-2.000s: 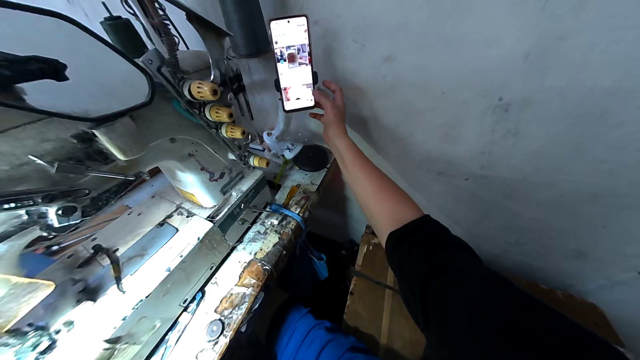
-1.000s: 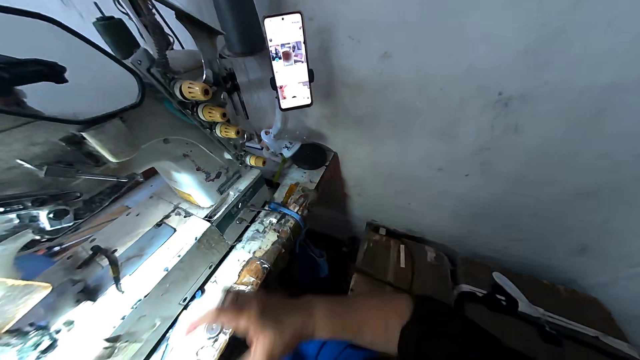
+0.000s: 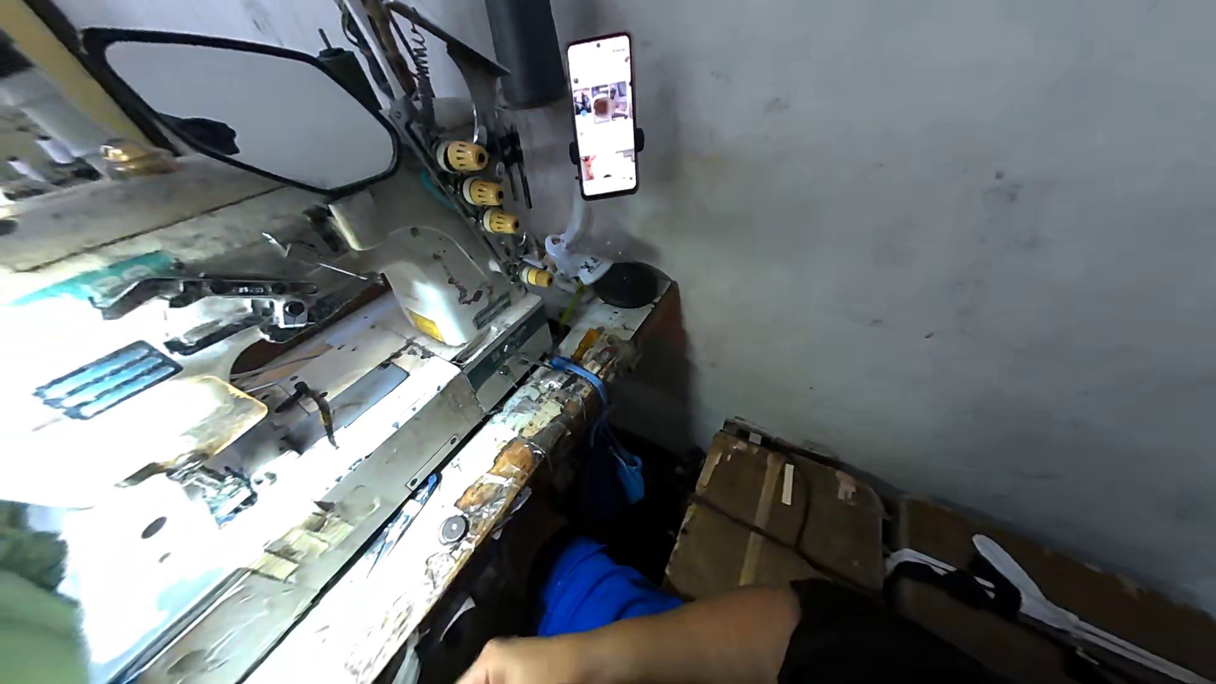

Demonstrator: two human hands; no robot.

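Observation:
An industrial sewing machine (image 3: 437,285) with yellow tension knobs (image 3: 483,192) stands at the left on a worn table (image 3: 513,463). A lit smartphone (image 3: 603,119) is in a holder by the grey wall. My right hand (image 3: 508,662) is at the bottom edge, partly cut off, beside the table's front edge and near blue fabric (image 3: 598,589); its fingers are hidden. My left hand is out of view. Nearer the needle area lies a dark curved metal part (image 3: 318,408).
Cardboard boxes (image 3: 779,513) stand low along the wall, with white straps (image 3: 1026,589) over them. A framed mirror (image 3: 256,104) is at upper left. A blue cord (image 3: 594,380) hangs from the table edge. A black round object (image 3: 627,283) sits at the table corner.
My right hand has come down from beside the smartphone, over the table's front edge, to the bottom of the view. The view has shifted toward the left.

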